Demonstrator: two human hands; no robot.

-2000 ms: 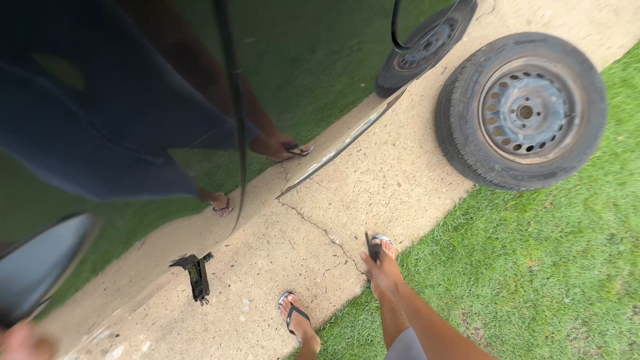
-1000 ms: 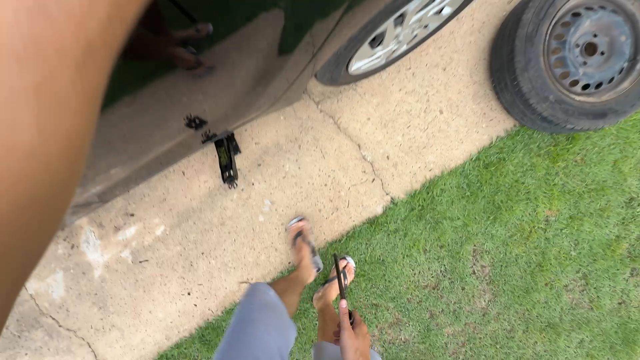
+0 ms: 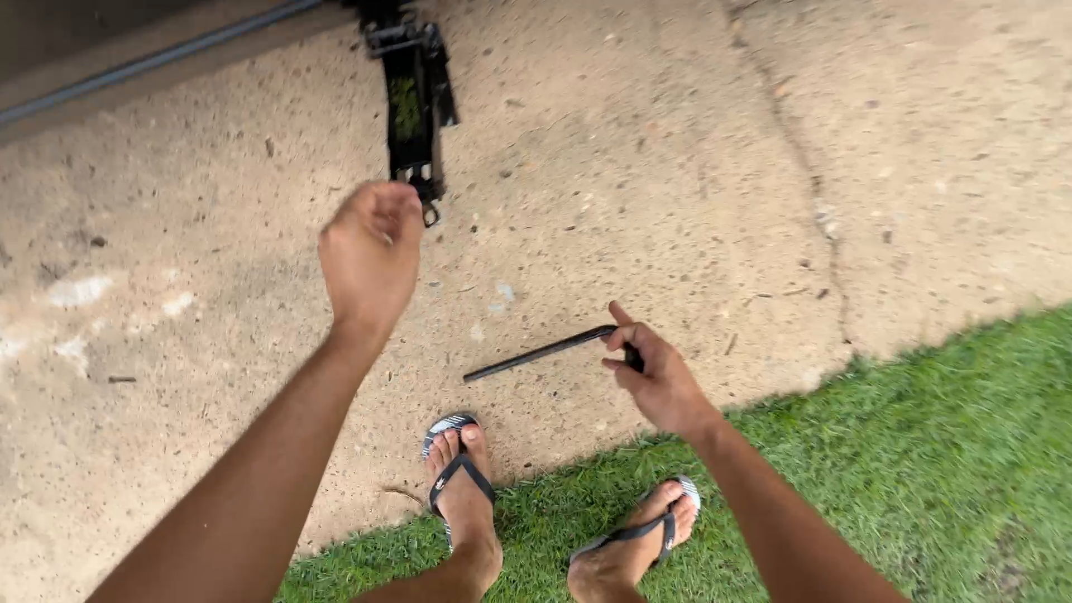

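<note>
My right hand [image 3: 657,377] grips a black L-shaped lug wrench [image 3: 540,353] by its bent end, the long straight arm pointing left above the concrete. Over the near end of a black scissor jack [image 3: 412,109] hovers my left hand [image 3: 373,251], its fingers curled. Whether it touches the jack cannot be told, and nothing shows in it. A small ring [image 3: 430,215] sticks out at the jack's near end, just right of my left fingertips. The jack's far end runs up beside the car's lower edge and is cut off by the frame.
The dark car's lower sill [image 3: 159,63] crosses the upper left. A crack [image 3: 804,167] runs through the concrete path [image 3: 586,218]. Grass [image 3: 938,452] borders the path at lower right. My feet, in flip-flops [image 3: 461,477], stand at the path's edge and on the grass.
The view has moved in close over the jack, and both wheels have left it. My left hand has come to the jack's near end. The wrench remains in my right hand.
</note>
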